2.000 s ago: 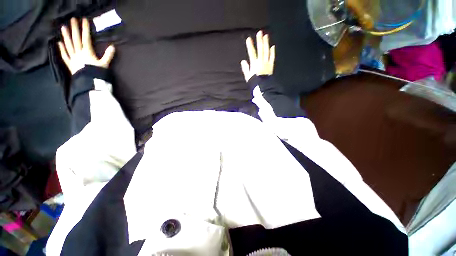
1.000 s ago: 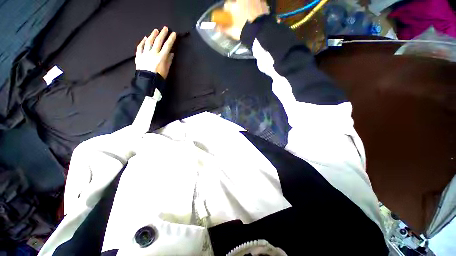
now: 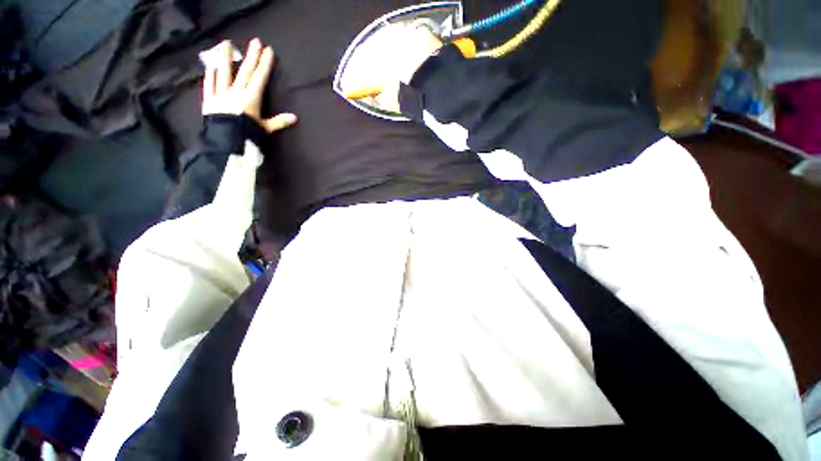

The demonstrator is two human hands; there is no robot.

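Observation:
A dark brown-black garment [image 3: 311, 149] lies spread on the table in front of me, with creases near my body and at its left. My left hand [image 3: 239, 83] lies palm down on it, fingers apart, over a small white label [image 3: 216, 54] that shows partly at the fingertips. My right hand [image 3: 396, 61] is closed round the orange handle of the steam iron [image 3: 349, 61]. The iron's pointed soleplate faces left and down on the garment. The hand and glare hide most of the handle.
A blue cord [image 3: 504, 16] and a yellowish hose [image 3: 531, 31] run from the iron to the top edge. A worn yellow-brown board [image 3: 681, 63] is at the right, near pink cloth [image 3: 799, 115]. A brown surface [image 3: 756, 216] lies right. A crumpled dark pile [image 3: 49, 261] is at left.
The iron in my right hand has moved left and down onto the garment. My left hand has moved slightly left and now lies at the label. Creased cloth has shifted at upper left.

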